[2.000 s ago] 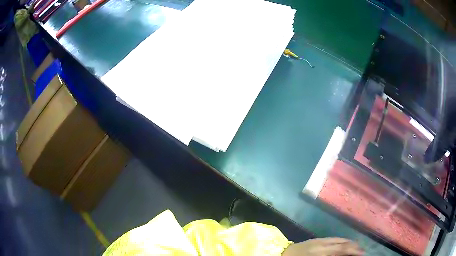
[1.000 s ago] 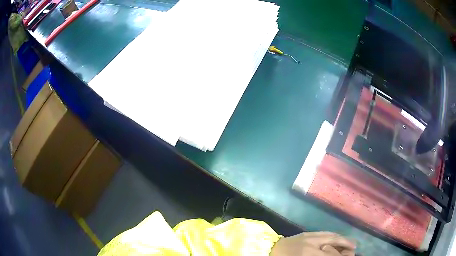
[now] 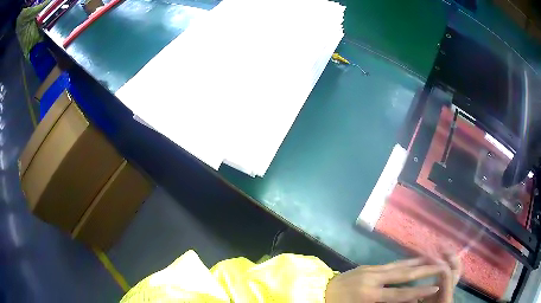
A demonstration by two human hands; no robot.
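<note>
My left hand [image 3: 385,285], in a yellow sleeve, is at the bottom right by the press's front edge. Its fingers are apart and no held thing shows. A blurred, skin-toned shape at its fingertips looks like fingers of my right hand [image 3: 449,278], mostly cut off by the bottom edge; whether it holds anything cannot be told. The red base pad [image 3: 415,231] lies just beyond, with a white end strip [image 3: 382,188]. The black frame [image 3: 474,219] lies over the pad. A clear plate [image 3: 491,177] is at the frame's middle, under a dark press part [image 3: 517,168].
A large white sheet stack [image 3: 231,83] lies left of the press on the green bench [image 3: 320,148]. A yellow-handled tool [image 3: 340,58] is beside it. A red rod [image 3: 89,25] lies far down the bench. Cartons [image 3: 77,171] and blue material [image 3: 54,97] stand beside the bench, a person [image 3: 28,29] beyond.
My left hand's fingers have spread and reached further right, toward the pad. The blurred right-hand shape has come into view beside them. The view shifted left, then back right.
</note>
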